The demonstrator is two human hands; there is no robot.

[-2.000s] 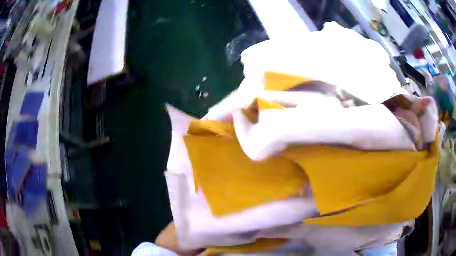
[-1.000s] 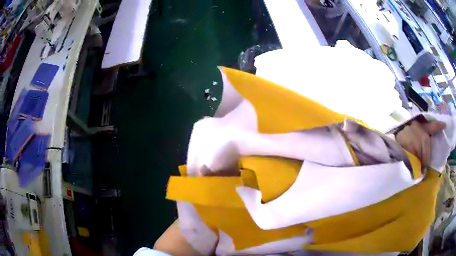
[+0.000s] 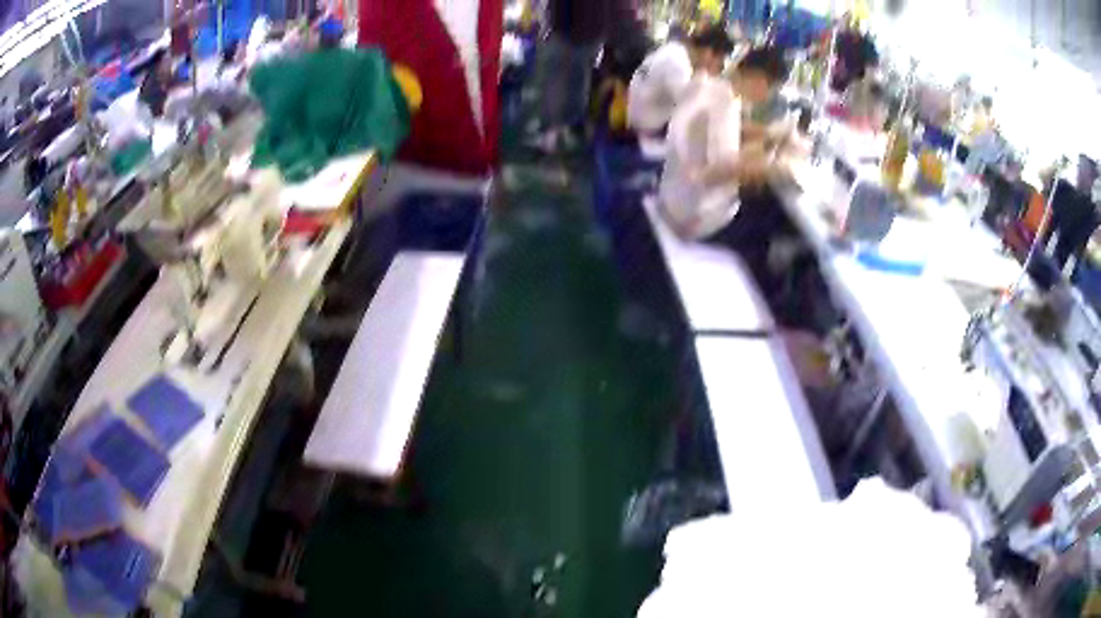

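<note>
A large soft heap of bright white fabric (image 3: pixel 821 558) lies at the bottom right of the view, nearest in front of me, at the near end of a long white-topped bench (image 3: pixel 763 417). Its lower part is cut off by the picture's edge. Neither of my hands is in view. The mustard and pale cut pieces are not in view either. The picture is somewhat blurred.
A second bench (image 3: pixel 392 362) stands left of the green floor aisle (image 3: pixel 531 423). Blue-purple pieces (image 3: pixel 127 459) lie on the left table. Green cloth (image 3: pixel 326 109) and red cloth (image 3: pixel 429 85) are behind. Seated people (image 3: pixel 703 151) work at the right-hand tables.
The view has tilted up and shows the far aisle. The mustard and pale pieces and my hands have left the picture. The white heap now sits lower in the frame.
</note>
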